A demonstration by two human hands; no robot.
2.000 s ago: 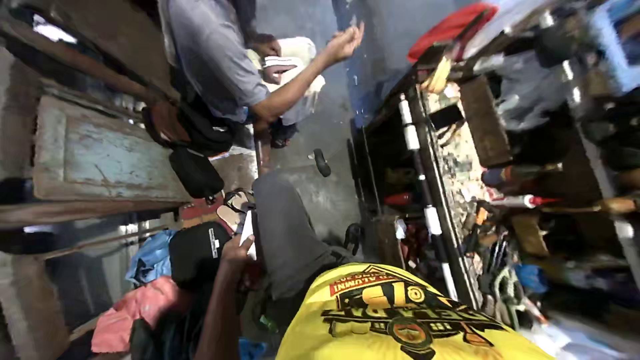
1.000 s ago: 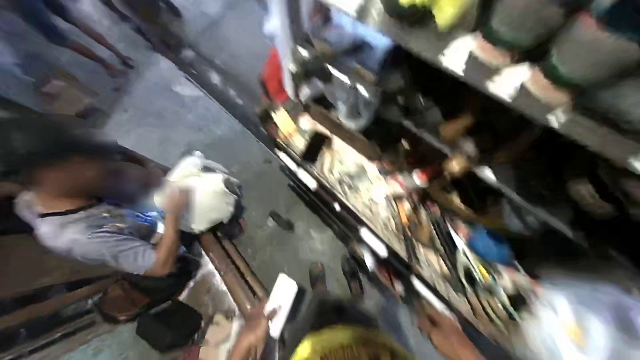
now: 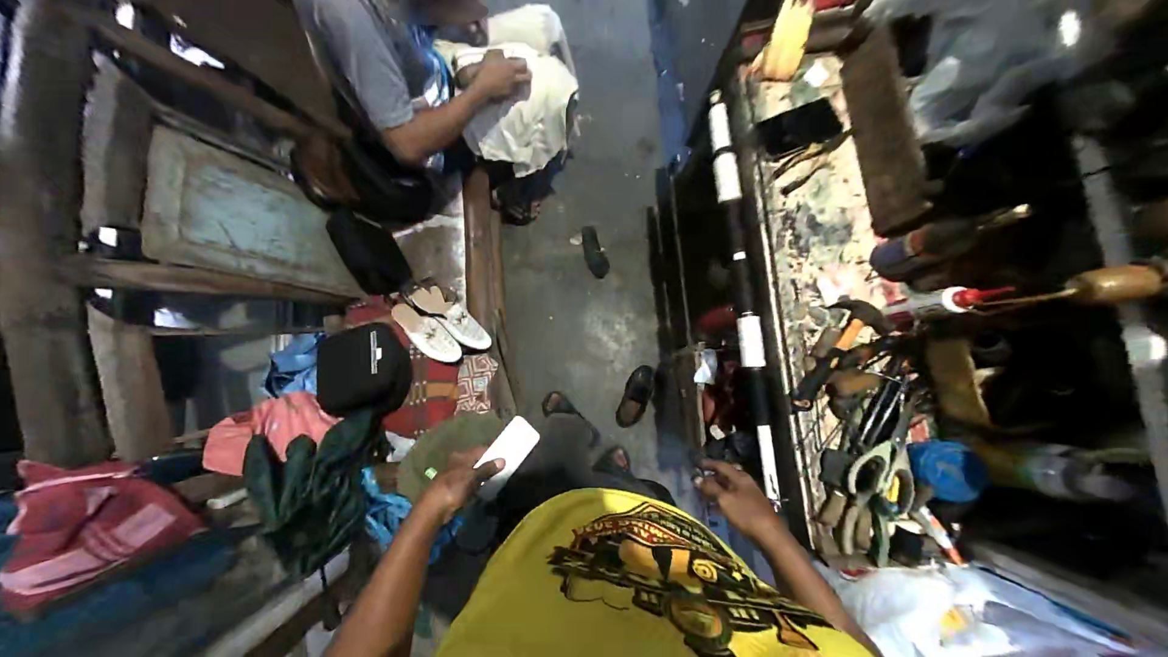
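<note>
My left hand point(image 3: 464, 479) grips a white smartphone point(image 3: 511, 449) above my lap, beside a green cap point(image 3: 447, 447). My right hand point(image 3: 730, 493) hangs out to the right with its fingers curled, near the workbench's striped edge; whether a small thing lies between thumb and fingers cannot be told. On the bench lie a hammer point(image 3: 844, 338), a bottle with a red nozzle point(image 3: 949, 299) and an awl with a wooden handle point(image 3: 1113, 284). A pair of white slip-on shoes point(image 3: 443, 327) rests on the seat at left, by a black zip case point(image 3: 363, 369).
Another person point(image 3: 401, 100) sits at upper left with a white cloth point(image 3: 525, 100) over the lap. A dark shoe point(image 3: 635, 395) and a sandal point(image 3: 595, 252) lie on the floor. A wooden bench frame and folded clothes point(image 3: 100, 529) line the left side.
The view has swung round since one second ago. The seated person's raised arm, seen two seconds ago, is lowered to the white cloth. The phone remains in my left hand.
</note>
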